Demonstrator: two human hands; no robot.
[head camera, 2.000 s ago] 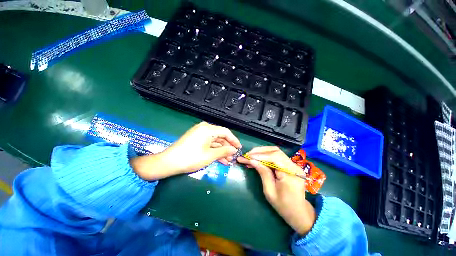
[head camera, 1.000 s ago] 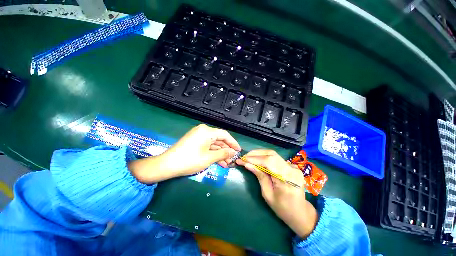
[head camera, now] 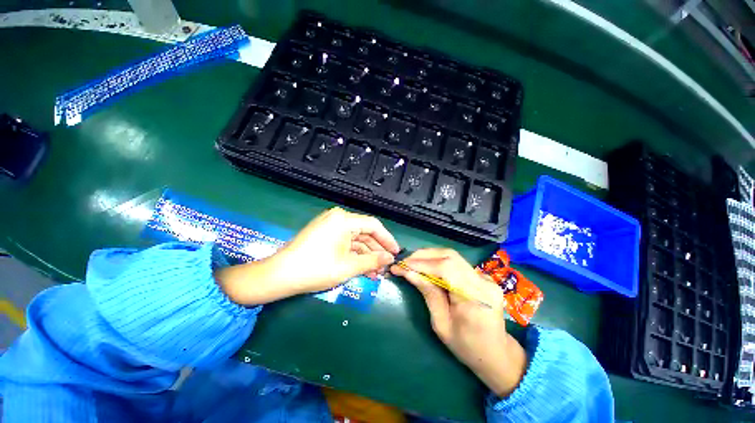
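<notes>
My left hand (head camera: 335, 249) pinches a small dark component (head camera: 398, 260) between thumb and fingers, above the bench. My right hand (head camera: 464, 301) holds a slim yellow tool (head camera: 443, 283) like a pen, its tip at the component. The fingertips hide most of the component and the tool's tip. A blue adhesive sheet (head camera: 207, 225) with rows of small white marks lies flat, partly under my left hand and forearm.
A stacked black blister tray (head camera: 364, 186) lies beyond my hands. A blue bin (head camera: 613, 248) with small white pieces and an orange packet (head camera: 517, 293) are right. More black trays (head camera: 675, 273) stand far right. A second blue sheet (head camera: 153, 66) and black device (head camera: 18, 147) are left.
Both hands stay in almost the same place. The dark component has turned slightly between the left fingers, and its shiny spot no longer shows.
</notes>
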